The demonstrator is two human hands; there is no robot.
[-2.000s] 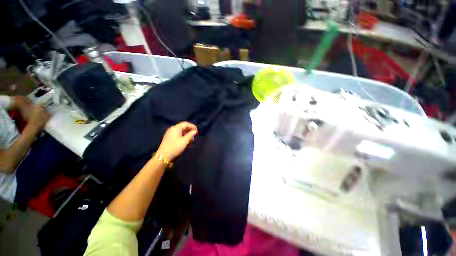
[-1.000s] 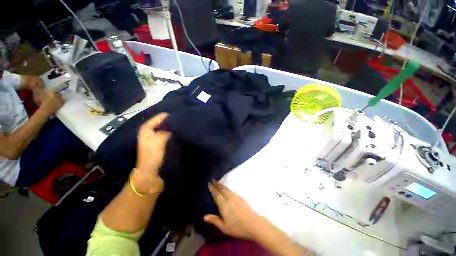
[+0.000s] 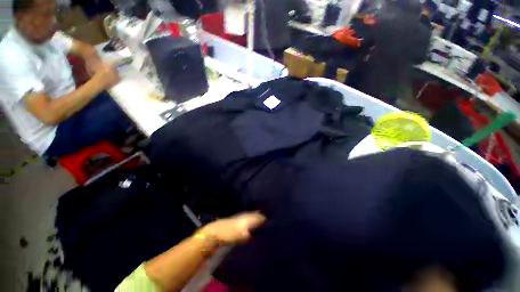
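Observation:
A large dark garment is spread from the middle of the table over the right side and covers most of the sewing machine. More dark cloth with a white label lies heaped behind it. My left hand, with a yellow bracelet, has its fingers closed at the garment's left edge and holds it. My right hand shows only as a blurred patch at the bottom edge, against the garment; its fingers cannot be made out. The needle area is hidden under the cloth.
A yellow-green fan stands behind the machine. A black box-like object stands on the table at the back left. A person in a white shirt sits at the left. Dark cloth hangs low at the left, near a red stool.
The garment has been lifted and spread to the right, over the machine. My left hand has moved down and right; my right hand has moved right, to the bottom edge. The view has turned left.

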